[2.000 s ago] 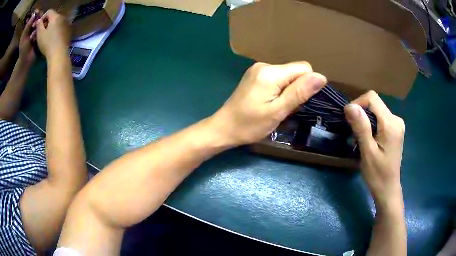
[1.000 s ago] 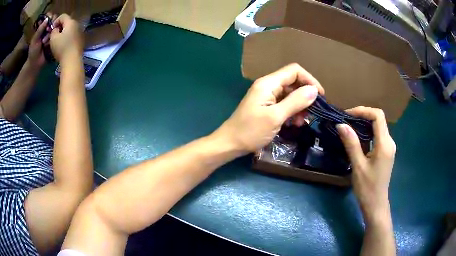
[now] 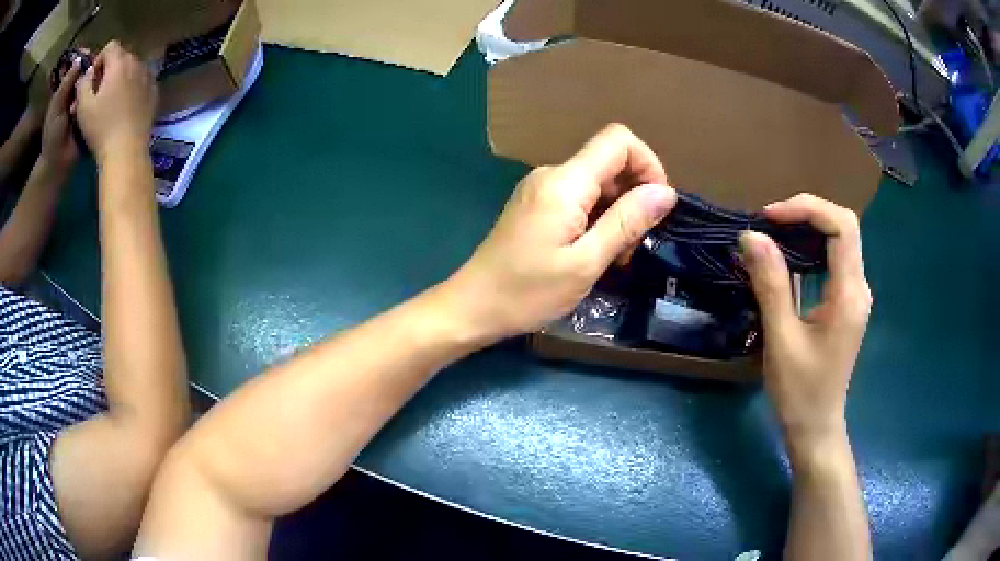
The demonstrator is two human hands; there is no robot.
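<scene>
A coiled black cable [image 3: 713, 230] is stretched between my two bare hands above an open brown mailer box [image 3: 647, 357]. My left hand [image 3: 581, 225] pinches its left end between thumb and fingers. My right hand [image 3: 811, 296] grips its right end. The box lid [image 3: 669, 115] stands open behind. In the box lie a black power adapter [image 3: 682, 318] with metal prongs and a pale label, and a clear poly bag [image 3: 598, 313] at the left end. Dark items under the cable are partly hidden.
At left, a neighbour's hands [image 3: 104, 99] hold something small and dark beside a white scale [image 3: 186, 153] with a brown box [image 3: 225, 55] on it. A cardboard sheet [image 3: 373, 27] lies at the back. A beige case [image 3: 866, 33] and wires stand back right.
The cable first hid more of the box's contents. My left hand has shifted its pinch, and the coil now lies flatter and looser between my hands. The view has moved slightly.
</scene>
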